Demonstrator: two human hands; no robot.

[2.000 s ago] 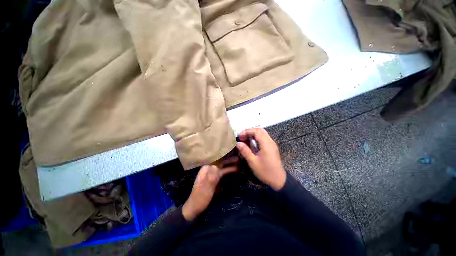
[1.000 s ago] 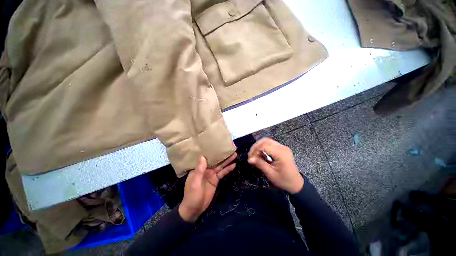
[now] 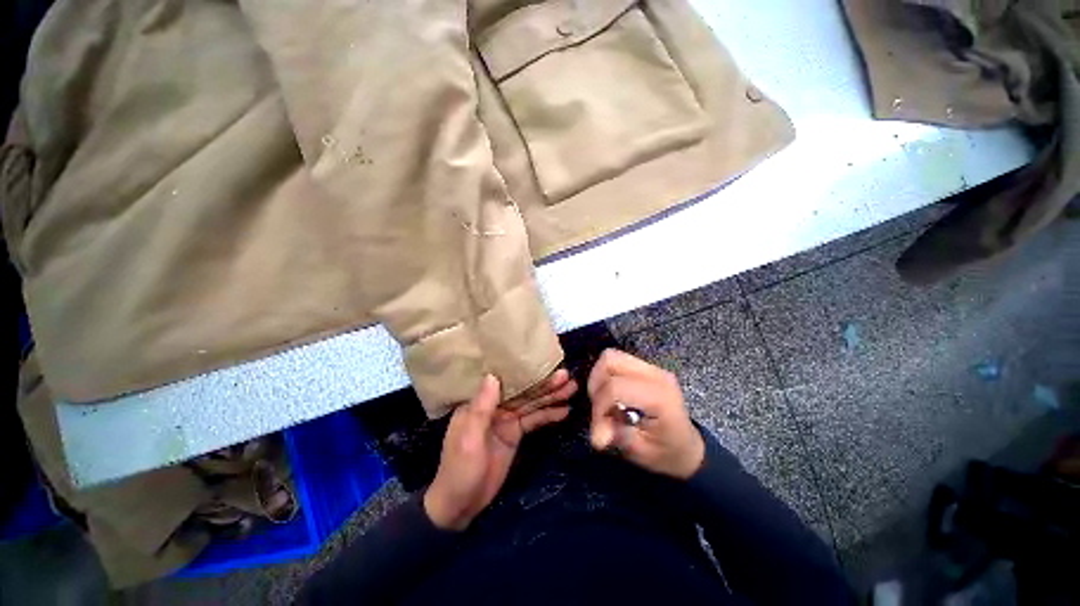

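Note:
A tan jacket [image 3: 178, 237] lies on the white table, with its flap pocket [image 3: 598, 101] on the right part. One sleeve lies across the body, and its cuff [image 3: 486, 355] hangs past the table's near edge. My left hand [image 3: 480, 450] holds the cuff's open end, thumb on top and fingers underneath. My right hand [image 3: 643, 414] is just right of the cuff, not touching it, closed around small thread snips [image 3: 628, 414], mostly hidden in the fist. Fine loose threads lie on the sleeve.
The white table [image 3: 237, 403] has darker khaki garments [image 3: 947, 71] at its right end, one part hanging over the edge. A blue plastic crate [image 3: 338, 479] with khaki garments stands below the table's left. Thread scraps lie on my dark clothes. The floor is speckled grey tile.
My right hand has moved from the cuff's edge to the right and down. My left hand has opened out under the cuff. The jacket has shifted slightly in view.

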